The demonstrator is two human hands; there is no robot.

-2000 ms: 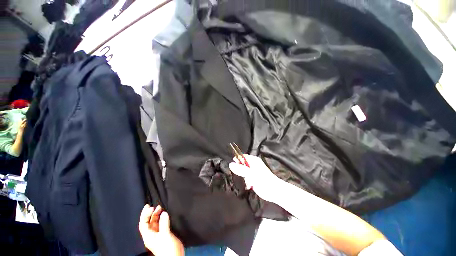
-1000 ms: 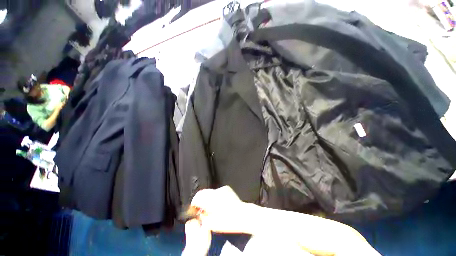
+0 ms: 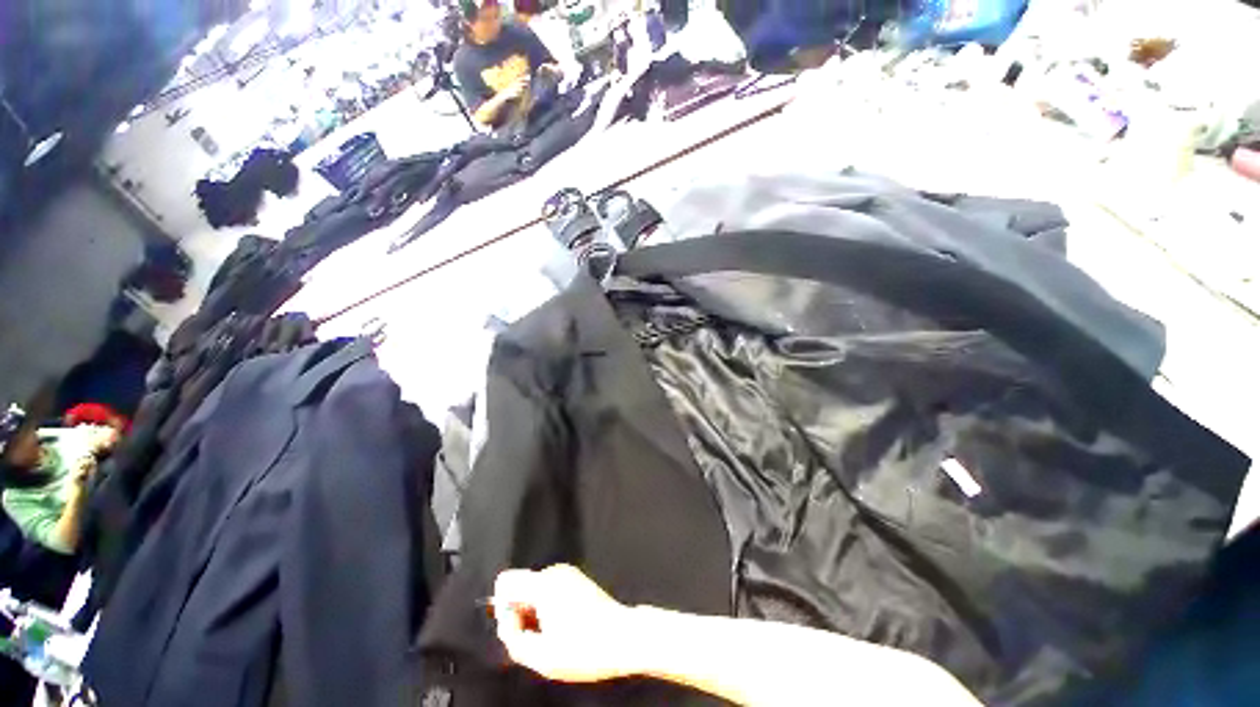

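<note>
A black suit jacket lies spread open, its matte front and lapel at the left and its shiny wrinkled lining at the right. A small white label shows on the lining. My right hand is over the lower left front of the jacket, fingers curled round the thread snips; only a small dark tip and a reddish part show. The jacket's cuff area runs off the bottom edge below my hand. My left hand is not in view.
Navy jackets lie in a pile at the left. Grey jackets lie beneath and behind the black one on the white table. Dark hangers show at the collar. One person is at the back, another far left.
The view has tilted up, showing more of the table's back. My hands were together at the jacket's lower front; now only my right hand shows, and my left has left the picture.
</note>
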